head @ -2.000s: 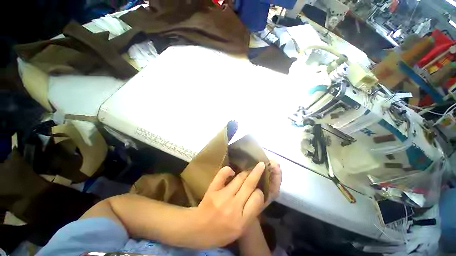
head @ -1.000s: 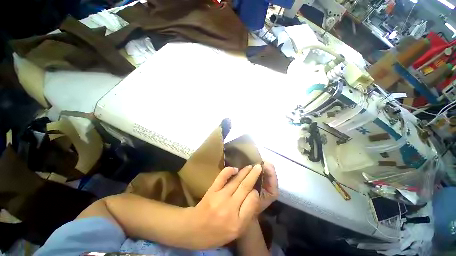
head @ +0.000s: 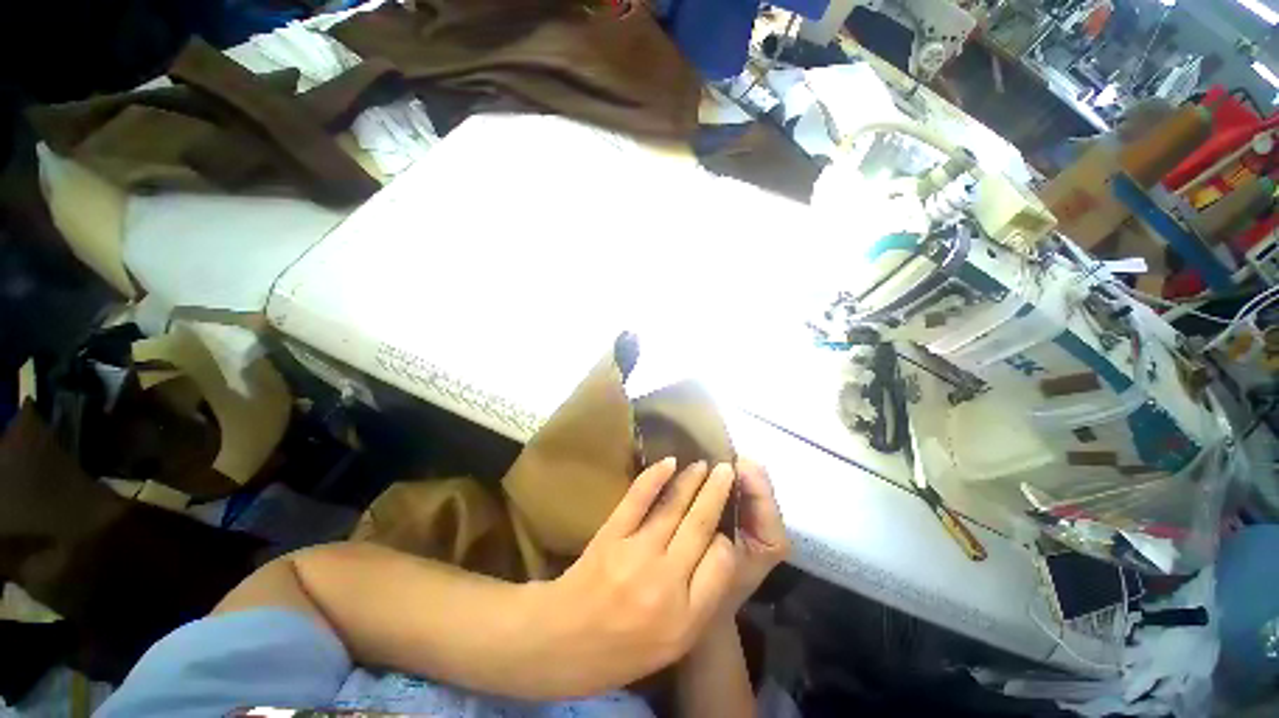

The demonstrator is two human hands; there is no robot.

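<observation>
A tan-brown garment panel (head: 575, 460) hangs over the table's front edge and down to my lap, its pointed top standing up beside a darker brown folded part (head: 683, 424). My left hand (head: 643, 582) lies across the cloth, its fingers together and pressing on the dark part near its right edge. My right hand (head: 759, 522) is partly hidden behind the left one and grips the same edge from the right. The cloth between the hands is hidden.
A white sewing machine (head: 1031, 330) stands at the right, with black-handled snips (head: 881, 400) and a thin tool with a yellow-red handle (head: 958, 530) before it. A dark phone (head: 1091, 582) lies at the right edge. Brown cloth pieces (head: 547, 56) lie at the far left side.
The cloth and both hands have shifted slightly left since the oldest frame. My left fingers have moved a little on the dark part. The grip looks the same.
</observation>
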